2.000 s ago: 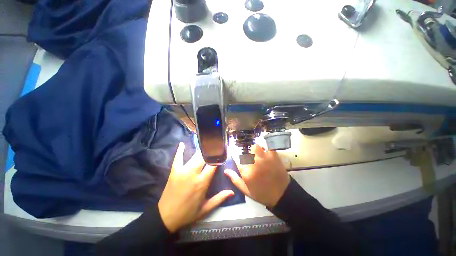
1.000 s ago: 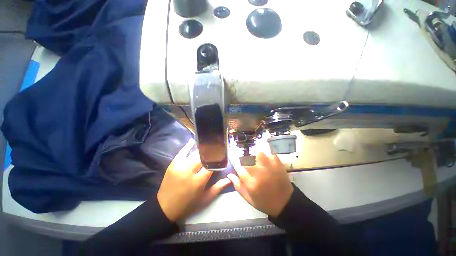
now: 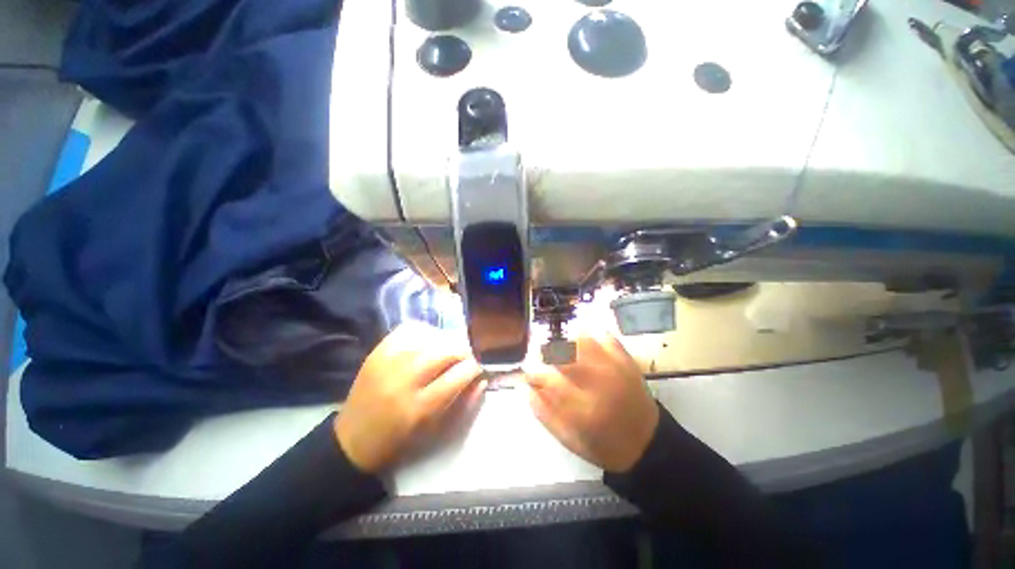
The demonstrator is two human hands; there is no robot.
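Note:
A large navy garment piece [image 3: 145, 256] lies heaped left of the sewing machine head [image 3: 445, 178]. Darker, slightly shiny navy cloth [image 3: 301, 322] runs from it toward the bright light at the needle. My left hand [image 3: 406, 400] lies at the near end of this cloth, its fingertips pointing in under the head. My right hand [image 3: 595, 400] lies right of it, fingers bent below the tension dial [image 3: 557, 350]. The shiny thread-lever guard [image 3: 495, 267] stands between my hands and hides the needle area. Glare and the guard hide what the fingertips hold.
The white table [image 3: 735, 417] has a ridged front edge [image 3: 490, 513]. The machine arm [image 3: 913, 183] runs off to the right above its bed [image 3: 723, 333]. A blue sheet [image 3: 69, 161] shows at the left. More navy cloth [image 3: 890, 511] hangs below the table at the right.
The navy strip seen between my hands has gone forward out of sight under the guard. The garment's near edge has shifted forward. My fingers have drawn in closer beneath the guard.

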